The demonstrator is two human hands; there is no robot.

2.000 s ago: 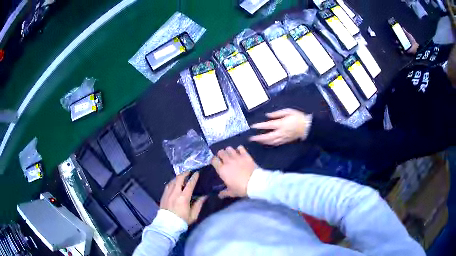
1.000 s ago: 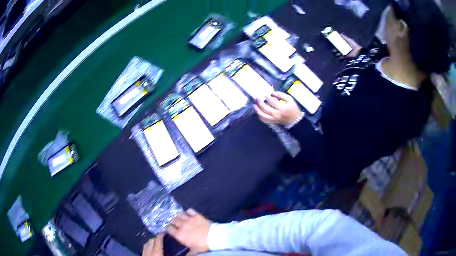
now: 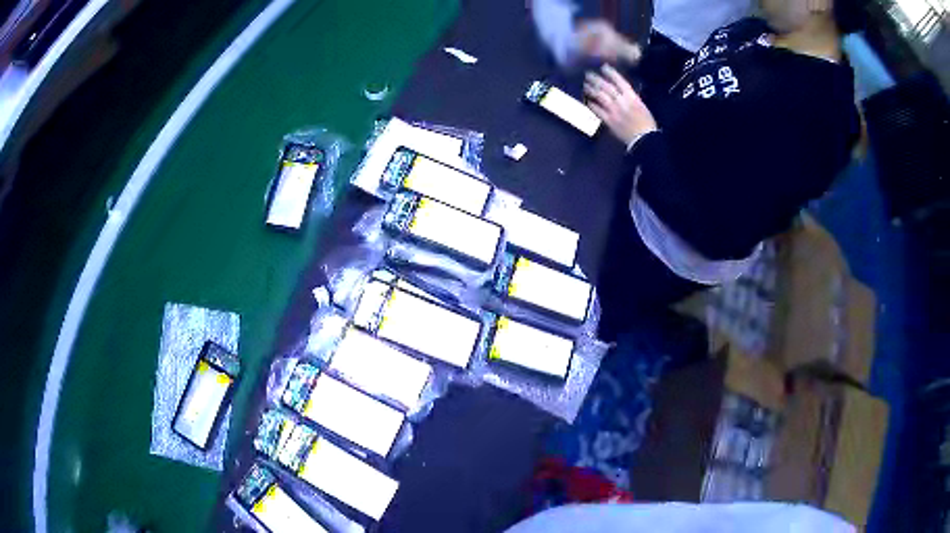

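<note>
Neither of my hands is in the frame; only a pale grey sleeve [image 3: 677,517] shows, cut off by the bottom edge. In front of me several open units [image 3: 429,325] with white faces, green ends and yellow tape lie in rows on the black mat [image 3: 464,442]. Many rest on or beside crinkled bubble bags [image 3: 571,390]. The nearest open unit [image 3: 283,508] is cut off at the bottom. What my hands hold is out of view.
The green belt [image 3: 115,344] with a pale edge rail [image 3: 71,302] carries units on bubble bags. A person in a black top [image 3: 719,156] reaches toward a unit [image 3: 566,109]; another person's hand [image 3: 607,44] is blurred beyond. Open cartons [image 3: 802,312] stand at right.
The view has swung right along the bench. My hands, seen before at the bottom around a dark piece, have left the picture. The neighbour's hand has moved from the rows to the far unit.
</note>
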